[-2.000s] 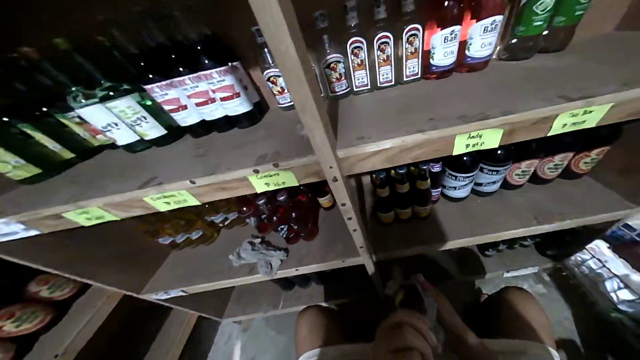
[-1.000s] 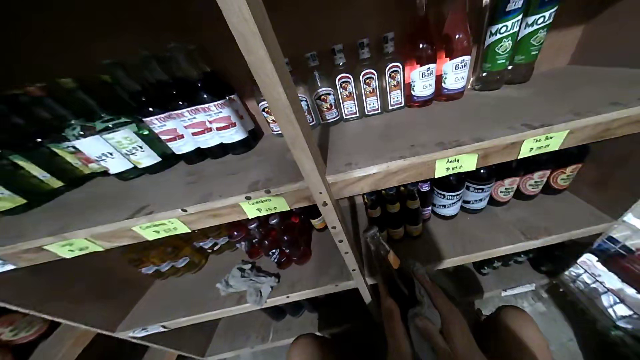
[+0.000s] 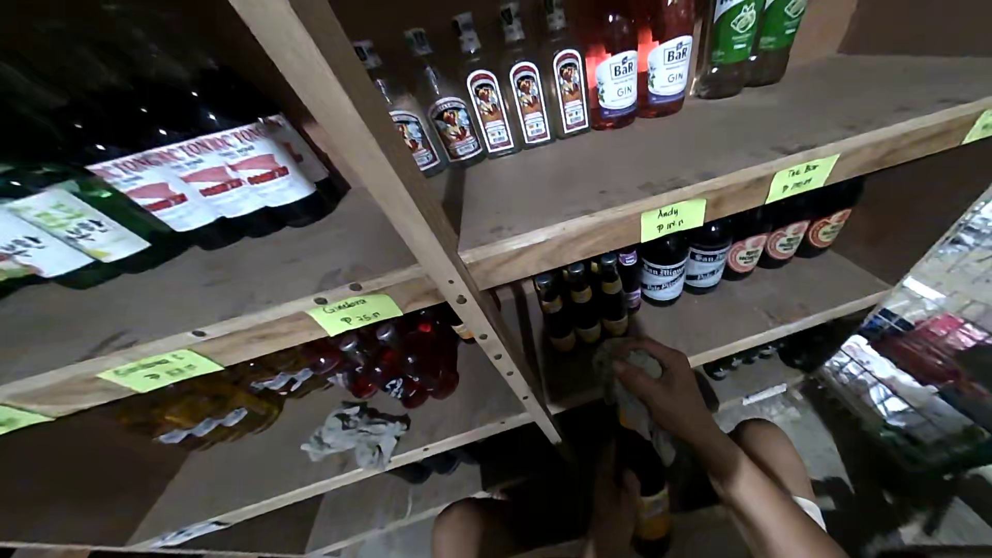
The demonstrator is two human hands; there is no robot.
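A dark glass bottle [image 3: 653,496] with a yellowish label stands tilted between my knees. Around its lower part my left hand [image 3: 612,504] is closed, in deep shadow. My right hand [image 3: 670,387] presses a grey cloth [image 3: 632,364] over the bottle's neck and top. Just beyond the cloth, small dark bottles [image 3: 583,306] with gold neck labels stand on the lower right shelf, beside larger dark beer bottles [image 3: 705,260]. A second crumpled grey cloth [image 3: 358,435] lies on the lower left shelf, close to bottles of red liquid [image 3: 407,372].
A wooden upright [image 3: 372,147] divides the shelves. Clear liquor bottles [image 3: 527,101] and pink gin bottles [image 3: 616,85] stand on the upper right shelf; green bottles [image 3: 85,225] line the upper left. A wire basket [image 3: 914,387] with packaged goods is at the right.
The cloth has gone up over the top of the bottle, whose neck was bare one second ago. The view has moved closer to the shelves.
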